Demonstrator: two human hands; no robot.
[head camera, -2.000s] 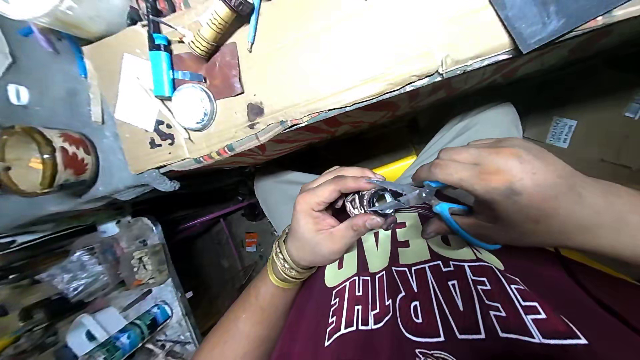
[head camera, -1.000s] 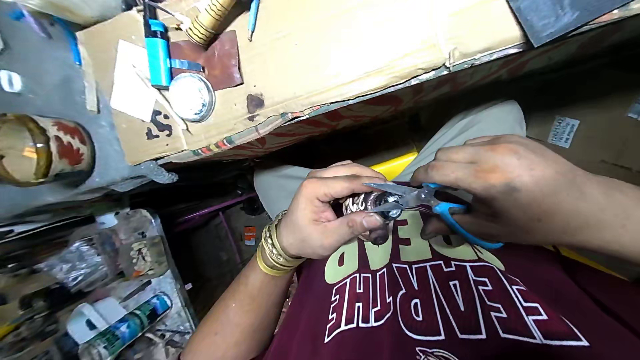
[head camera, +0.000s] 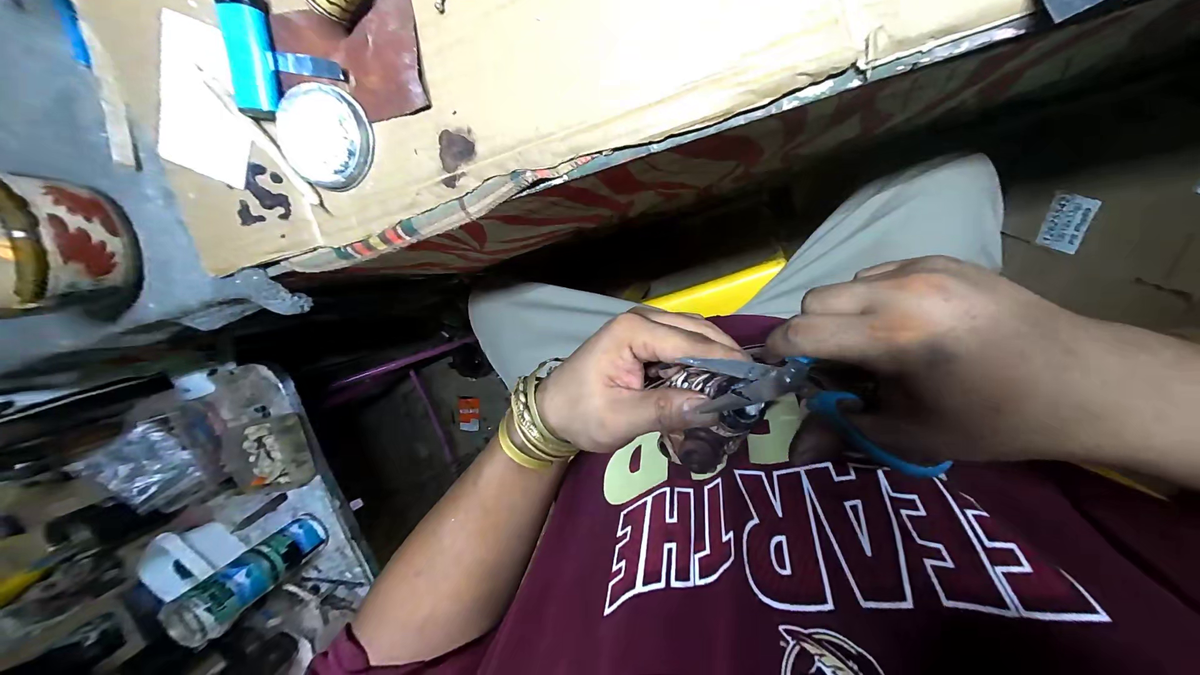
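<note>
My left hand (head camera: 628, 384), with gold bangles at the wrist, grips a small dark object (head camera: 703, 445) with shiny silvery ridges; its exact kind cannot be told. My right hand (head camera: 928, 347) holds scissors (head camera: 848, 427) with blue handles. The blades are parted and point left, over the object between my left thumb and fingers. Both hands are close together above my lap, in front of a maroon shirt. My fingers hide part of the object and part of the handles.
A cardboard-covered table (head camera: 600, 75) edges the top, with a blue torch or lighter (head camera: 248, 56), a round metal lid (head camera: 324, 137) and a brown leather-like piece (head camera: 389, 56). A patterned cup (head camera: 75, 246) stands at left. Below it, a cluttered tray holds a spray can (head camera: 246, 579).
Both hands stay close together over the lap. The scissors remain in my right hand at the object, with only small shifts of blades and fingers.
</note>
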